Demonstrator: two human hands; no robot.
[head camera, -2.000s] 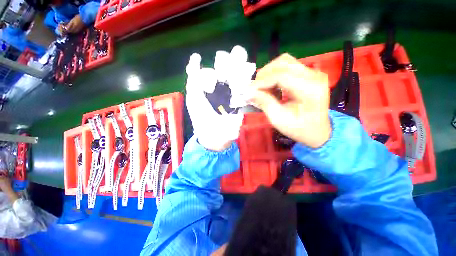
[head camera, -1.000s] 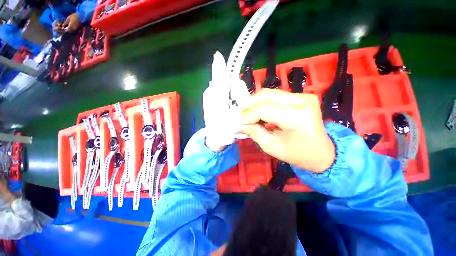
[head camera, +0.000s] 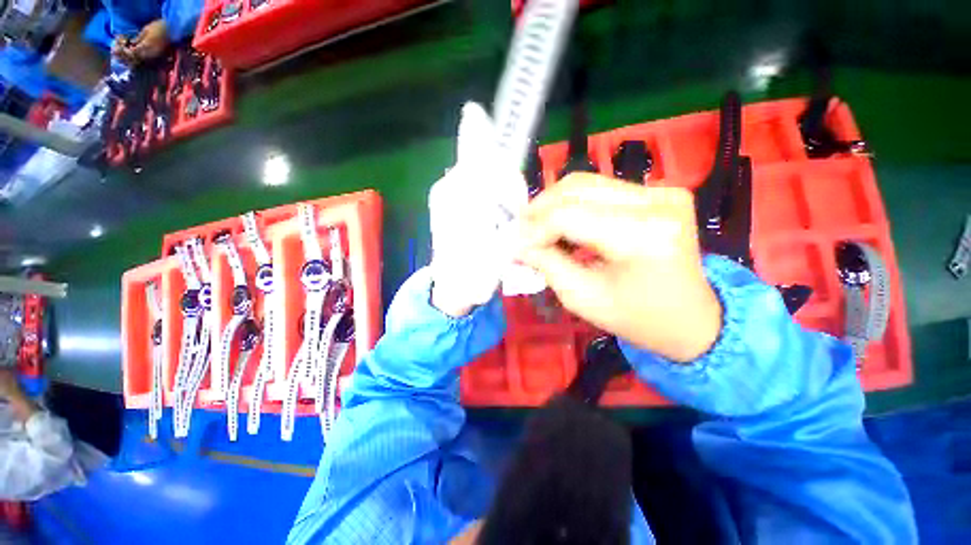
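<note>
A pale perforated watch strap (head camera: 532, 75) stands up from my left hand (head camera: 471, 229), which wears a white glove and is closed around its lower end. The watch head is hidden by the glove and fingers. My right hand (head camera: 618, 256), which looks bare, touches the glove's right side with thumb and fingertips pinched together. Whether a small part is between the fingertips cannot be told. Both hands are above the left part of a red compartment tray (head camera: 846, 202).
A red tray (head camera: 136, 351) of light-strapped watches is at the left. Black-strap watches (head camera: 727, 160) and one light-strapped watch (head camera: 875, 298) lie in the right tray. More red trays (head camera: 309, 32) are at the back. Another person's hands (head camera: 144, 43) are at top left. A dark object is at bottom centre.
From two seconds ago, my left hand has turned, the dark watch head is out of sight and the pale strap stands up. Since one second ago the strap has shifted slightly; my right hand stays beside it.
</note>
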